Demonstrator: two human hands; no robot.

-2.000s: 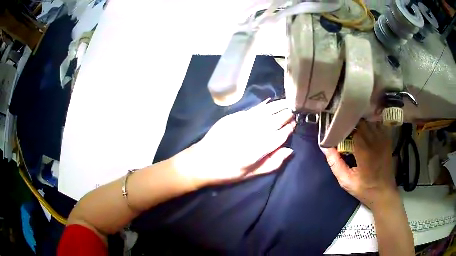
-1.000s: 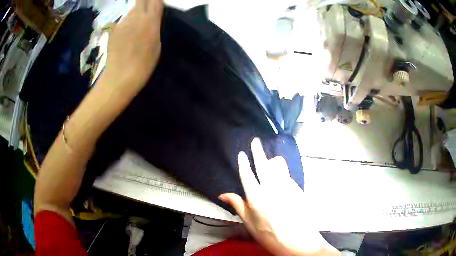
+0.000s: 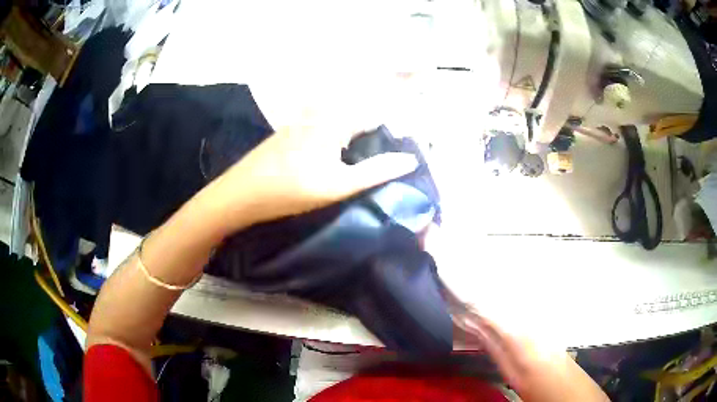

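A dark navy garment panel (image 3: 314, 251) lies bunched and folded on the white table left of the sewing machine, shiny blue on top, its right part hanging at the table's front edge. My left hand (image 3: 346, 169) is on the bunched cloth near its upper right end, thumb over the fold; its fingers are washed out by glare. My right hand (image 3: 491, 338) is blurred, at the right side of the cloth by the front edge; its fingertips are partly hidden by the cloth, so its grip cannot be told.
The off-white sewing machine head (image 3: 570, 67) stands at the upper right. Black shears (image 3: 638, 204) lie right of it. Printed scale marks run along the white table's front edge (image 3: 676, 302). Dark cloth (image 3: 71, 149) is piled at left, with a yellow cord (image 3: 59, 298) below.
The panel has gone from under the machine to its left, was spread there, and is now bunched. My left hand has moved right onto the fold; my right hand has moved down and right.
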